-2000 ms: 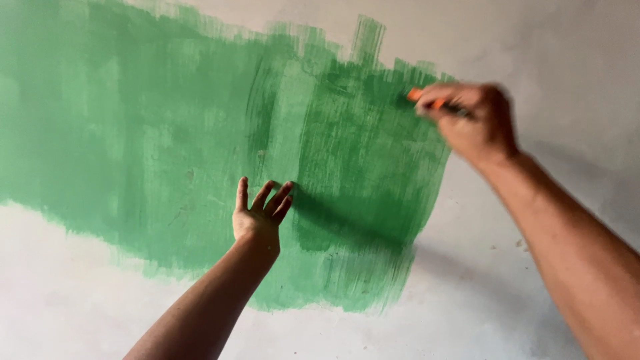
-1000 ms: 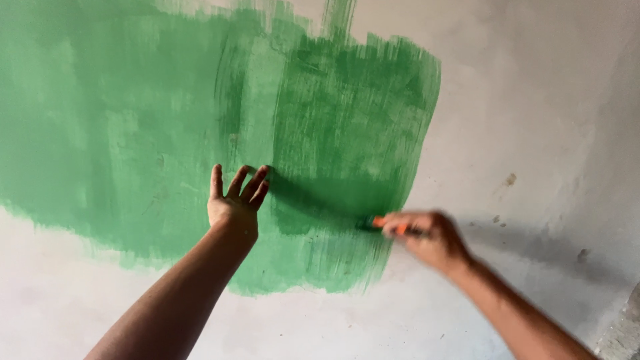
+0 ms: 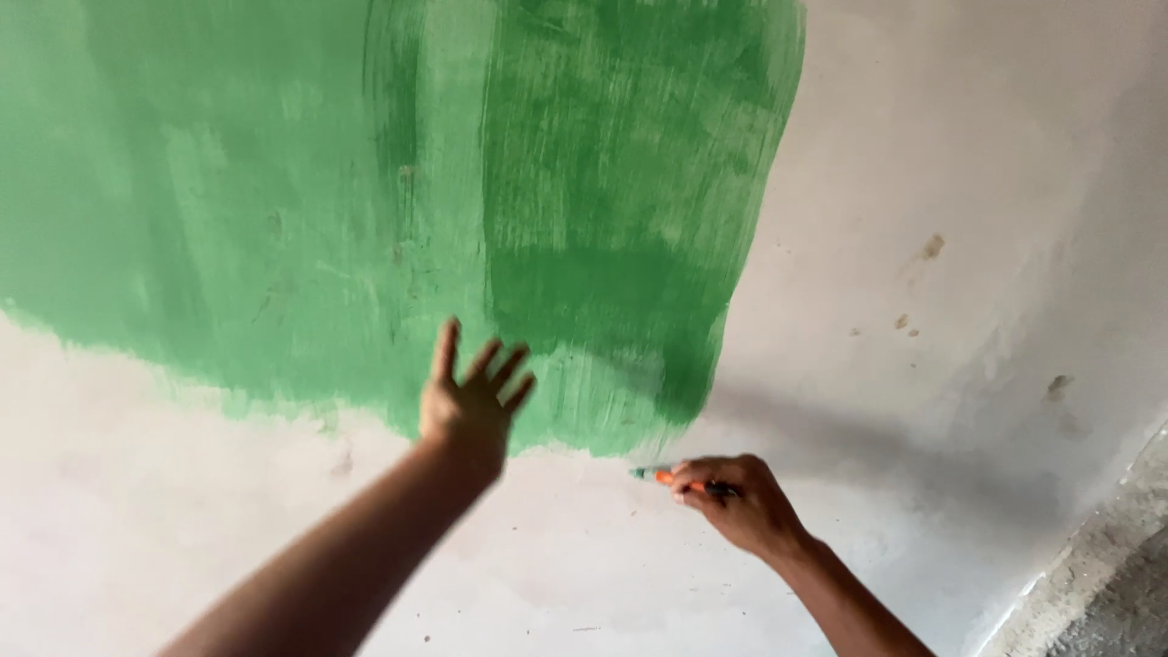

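Note:
Green paint [image 3: 584, 182] covers the upper left and middle of a pale plastered wall [image 3: 876, 201], darker toward its right edge. My right hand [image 3: 739, 502] grips a paintbrush [image 3: 680, 479] with an orange and black handle. Its green-stained tip points left, just below the lower right end of the paint; whether it touches the wall cannot be told. My left hand [image 3: 474, 392] has its fingers spread and holds nothing. It is in front of the paint's lower edge, left of the brush; contact with the wall is unclear.
Brown spots [image 3: 931, 246] mark the unpainted wall at the right. A rough grey, broken-looking edge [image 3: 1095, 566] runs up the lower right corner. A soft arm shadow falls across the wall to the right of my right hand.
My right hand has moved with the brush from the paint's upper right down to below its lower edge. Dark green now reaches lower along the right edge. The view has shifted.

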